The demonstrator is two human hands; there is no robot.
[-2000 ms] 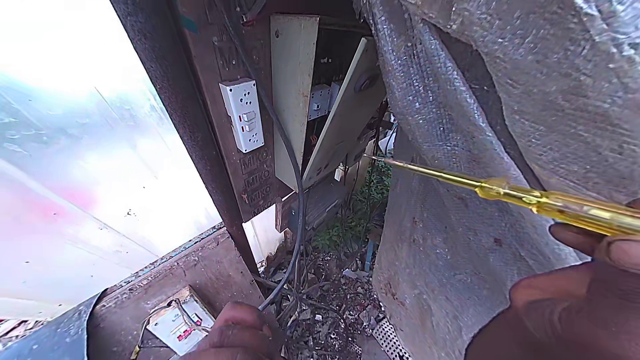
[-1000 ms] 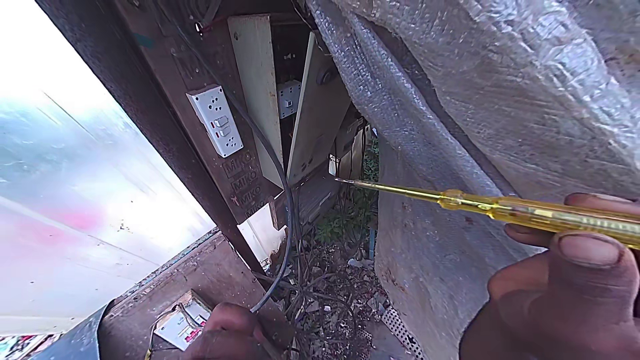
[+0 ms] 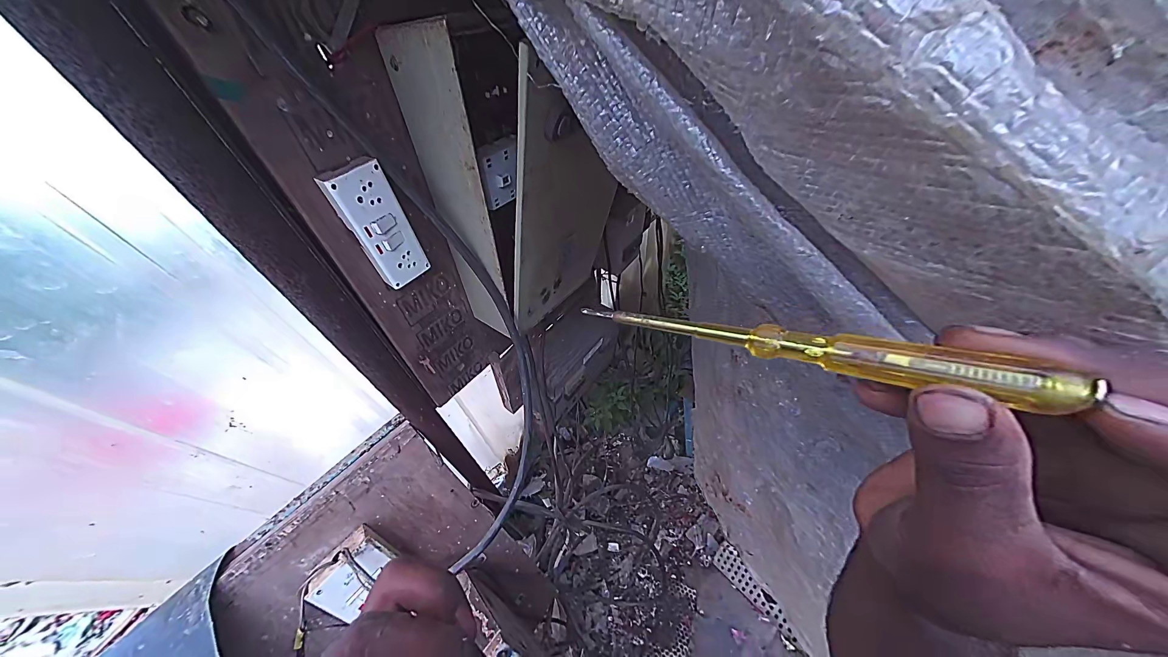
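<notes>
My right hand [image 3: 976, 511] holds a yellow transparent tester screwdriver [image 3: 949, 370] by its handle, with the shaft pointing left. Its metal tip is in front of the lower part of an electrical box [image 3: 429, 164] whose cover panel [image 3: 557, 201] stands ajar; no contact can be made out. At the bottom, my left hand [image 3: 406, 611] is closed at the lower end of a grey cable [image 3: 525, 392]; the grip itself is partly hidden. Beside that hand lies a white switch plate [image 3: 351, 579] with thin wires. A white socket-and-switch board [image 3: 374, 224] is fixed to a brown panel.
Grey woven plastic sheeting [image 3: 785, 274] hangs along the right. A dark metal post [image 3: 228, 219] slants down on the left beside a pale, shiny sheet [image 3: 164, 365]. Loose cables, litter [image 3: 630, 557] and green plants [image 3: 630, 397] are on the ground below the box.
The view has shifted, bringing the electrical box further left in the picture. Both hands keep their holds, and the right thumb now lies more plainly along the tester's handle.
</notes>
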